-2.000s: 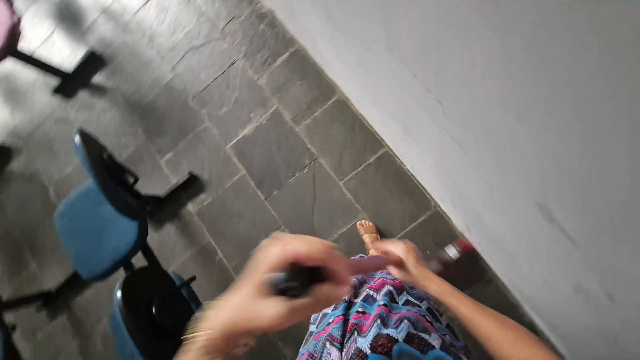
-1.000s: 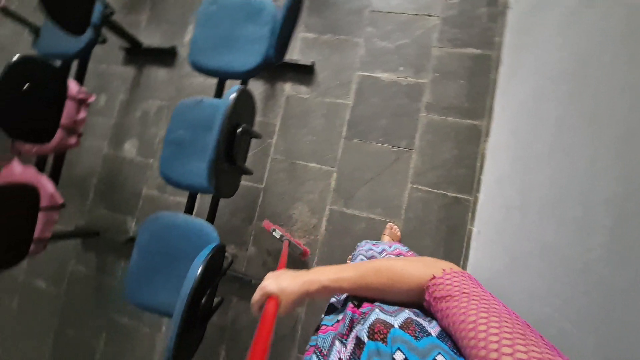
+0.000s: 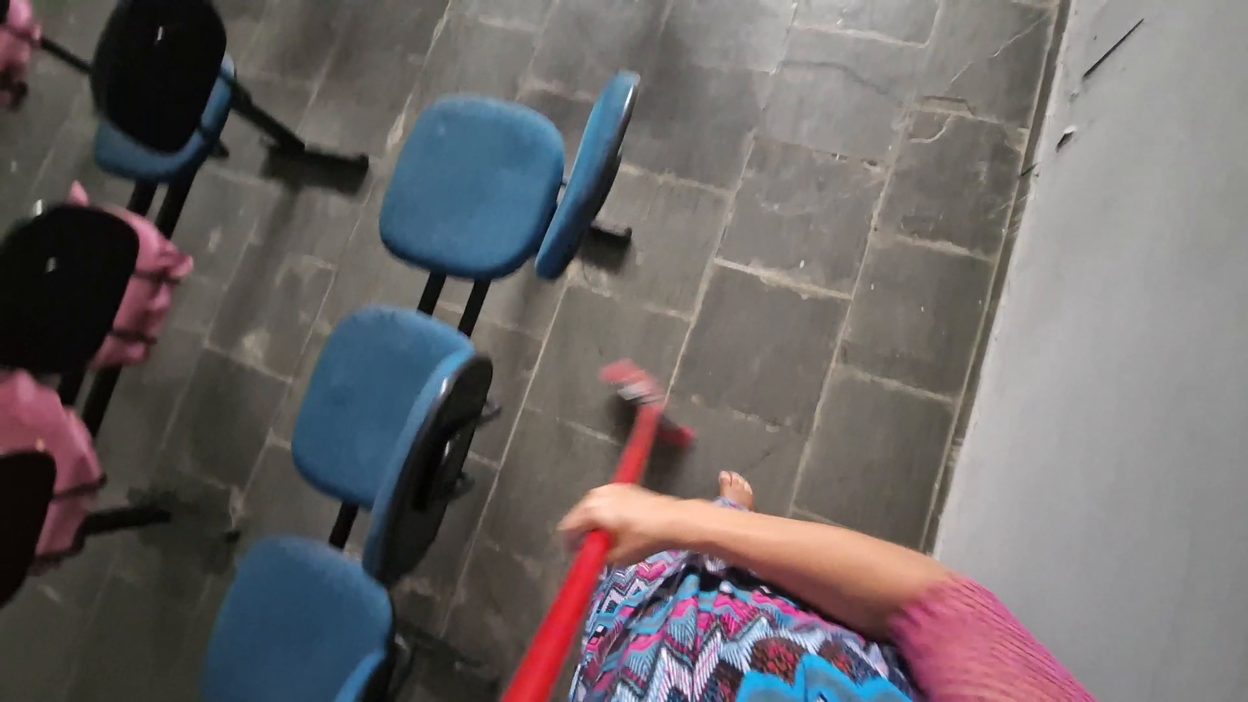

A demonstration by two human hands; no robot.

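My right hand (image 3: 619, 522), at the end of an arm in a pink mesh sleeve, grips the red pole (image 3: 570, 604) of a broom. The broom's red head (image 3: 643, 400), blurred, is low over or on the grey stone floor, a little ahead of my bare-looking foot (image 3: 736, 489). The pole runs out of view at the bottom edge. My left hand is not in view. A patterned zigzag skirt (image 3: 702, 624) hangs below the arm.
Linked blue chairs (image 3: 473, 185) stand in a row left of the broom. Farther left are more chairs with black backs (image 3: 161, 73) and pink bags or covers (image 3: 146, 283). A pale wall (image 3: 1121, 390) rises on the right, along the slate floor (image 3: 760, 322).
Two seconds ago both hands were together at waist height; one second ago and now only one hand shows, on the red pole. The view has shifted along the chairs.
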